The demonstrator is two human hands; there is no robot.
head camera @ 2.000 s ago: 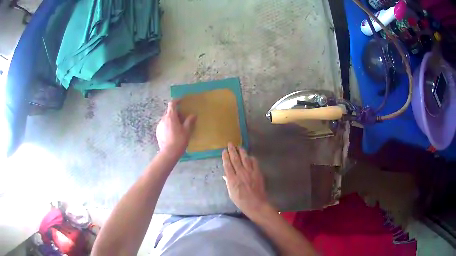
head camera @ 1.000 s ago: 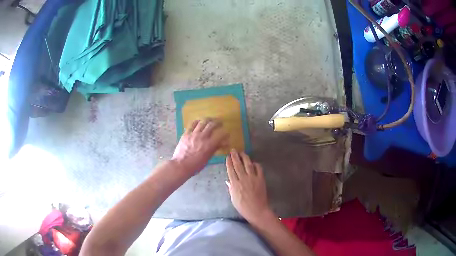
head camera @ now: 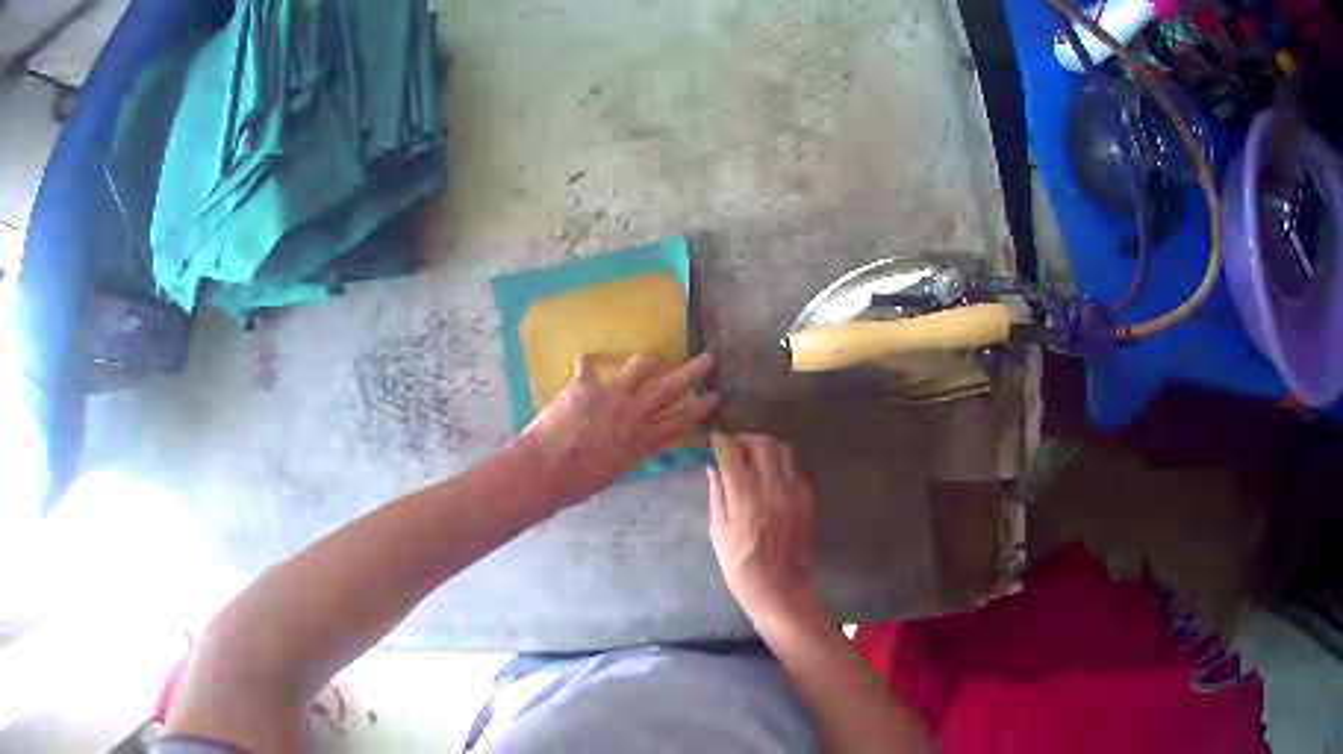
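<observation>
A green pocket piece (head camera: 589,270) lies flat on the grey pressing table, with the mustard-yellow template (head camera: 604,320) on top of it. A green border shows at the top and left of the template. My left hand (head camera: 611,420) lies spread over the template's lower part, fingers reaching its right edge. My right hand (head camera: 760,508) is at the piece's lower right corner, fingertips touching the cloth edge; whether they pinch it is unclear. The lower right corner is partly hidden by my hands. The iron (head camera: 901,336) rests to the right, untouched.
A loose pile of green cut pieces (head camera: 302,162) lies at the far left of the table (head camera: 707,118). The tan hose (head camera: 1211,221) and dark purple cord run from the iron's rear. A purple basin (head camera: 1284,273) stands on a blue surface at right. Red cloth (head camera: 1016,663) is below.
My left hand has moved from the template's left edge across to its lower right. My right hand has moved slightly right at the corner. The green border at the right side shows less.
</observation>
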